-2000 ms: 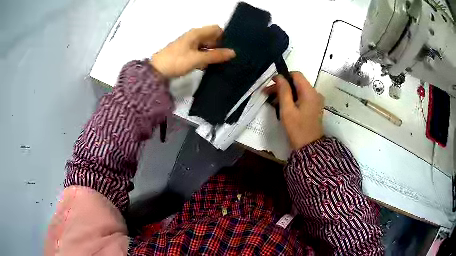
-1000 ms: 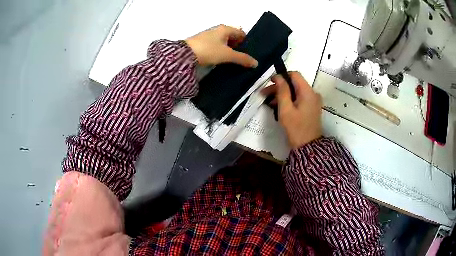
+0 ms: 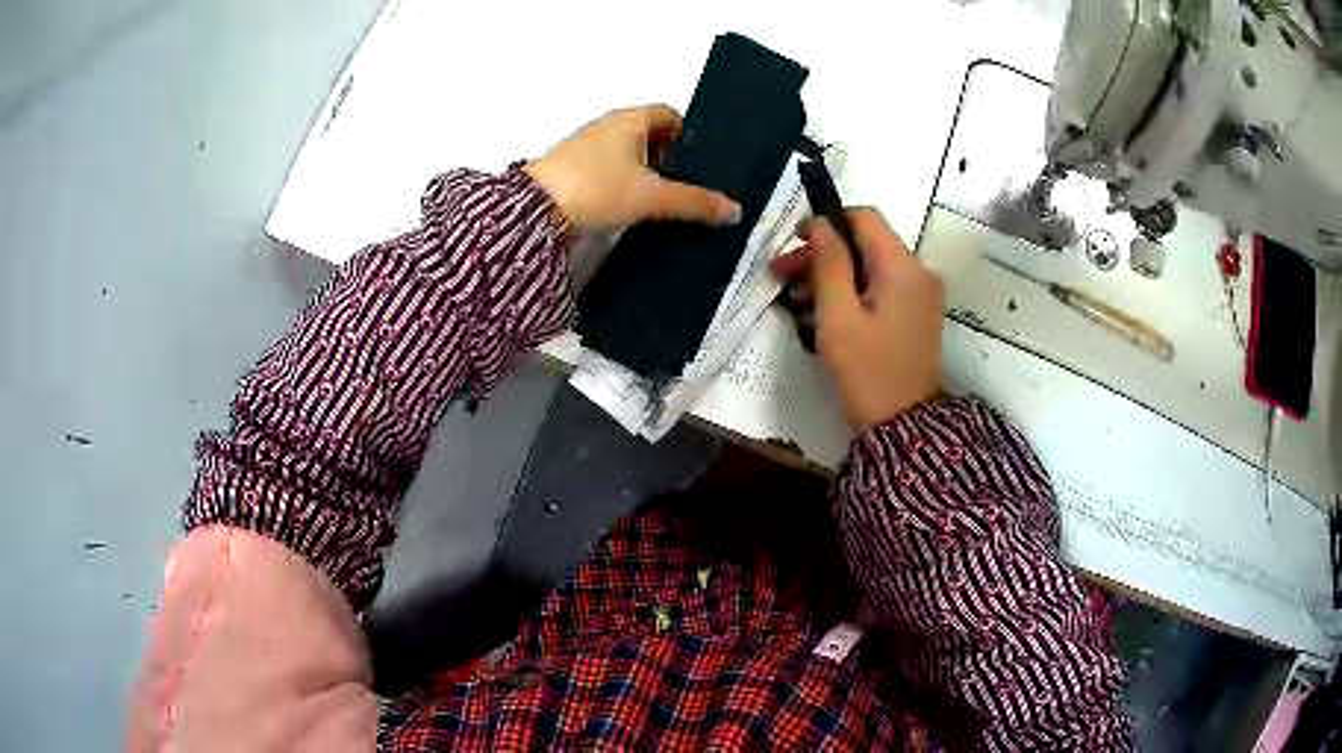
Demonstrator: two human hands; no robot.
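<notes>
A black cut-piece bundle [image 3: 692, 221] lies slanted near the front edge of the white table [image 3: 486, 88], on white paper slips [image 3: 626, 394] that stick out below and to its right. My left hand [image 3: 618, 177] grips the bundle from its left side, thumb on top, fingers partly hidden behind it. My right hand [image 3: 871, 302] is closed on a black fabric strip [image 3: 829, 199] just right of the bundle. The strip's upper end reaches the bundle's right edge; whether it goes around the bundle is hidden.
An industrial sewing machine [image 3: 1200, 118] stands at the upper right. A pale-handled awl [image 3: 1111, 319] lies on its bed, with a black phone with a red edge [image 3: 1280, 327] further right. Grey floor [image 3: 118, 368] shows at the left.
The bundle has turned more upright and its upper end has moved left. My left hand has shifted along with it. My right hand stays on the strip.
</notes>
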